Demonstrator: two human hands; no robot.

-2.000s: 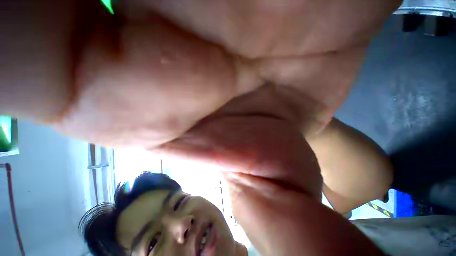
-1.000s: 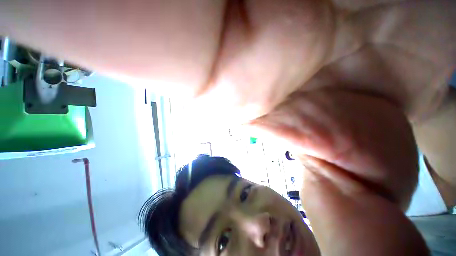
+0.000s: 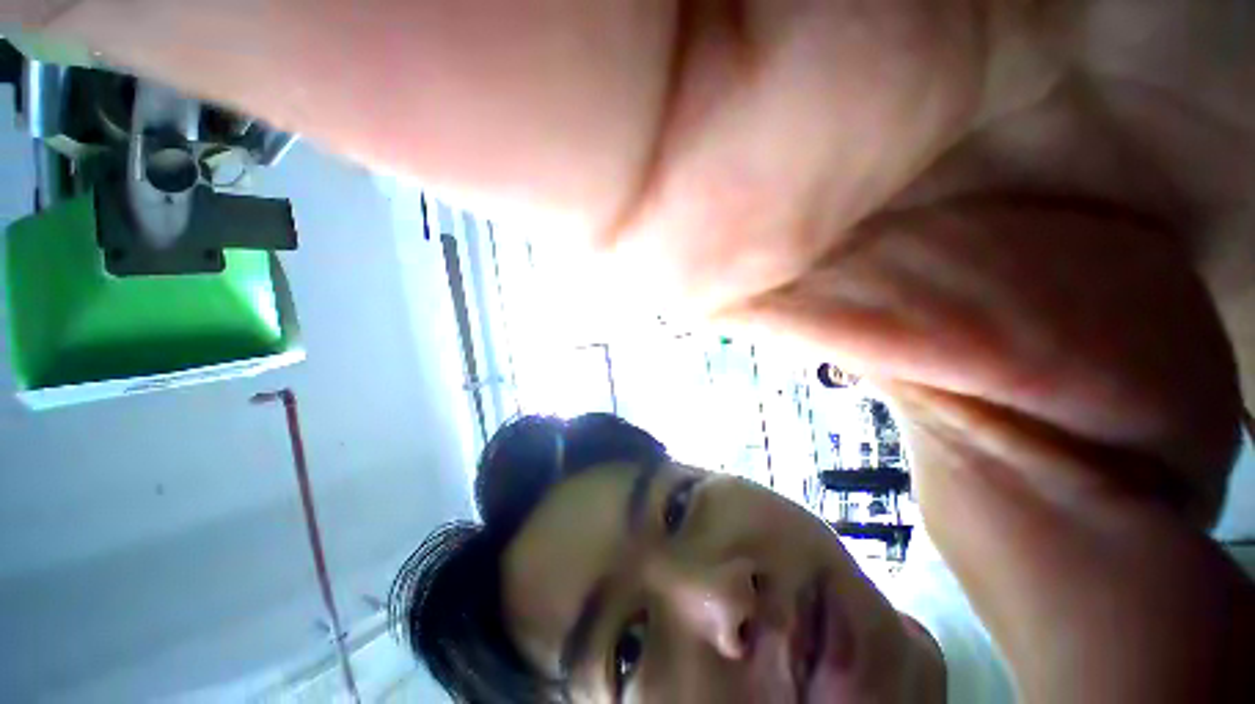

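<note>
A bare hand [image 3: 895,151], very close to the lens, fills the top and right of the view. Its palm and wrist folds show, blurred in part, and a forearm [image 3: 1101,605] runs down to the lower right. The fingertips are cut off by the edge, so I cannot tell whether it is open or holds anything. I cannot tell whether it is my left or my right hand, and no second hand can be made out. No tool or work part is visible.
A person's head [image 3: 688,591] is at the bottom centre, tilted. A green tray [image 3: 152,310] with a metal bracket [image 3: 193,234] is at the upper left. A red pipe [image 3: 310,495] runs along the pale wall [image 3: 138,550]. Bright glare and dark distant shapes lie behind.
The view has swung since two seconds ago, bringing the green tray and bracket into the upper left. Over the last second the hand, head and tray have shifted slightly to the right.
</note>
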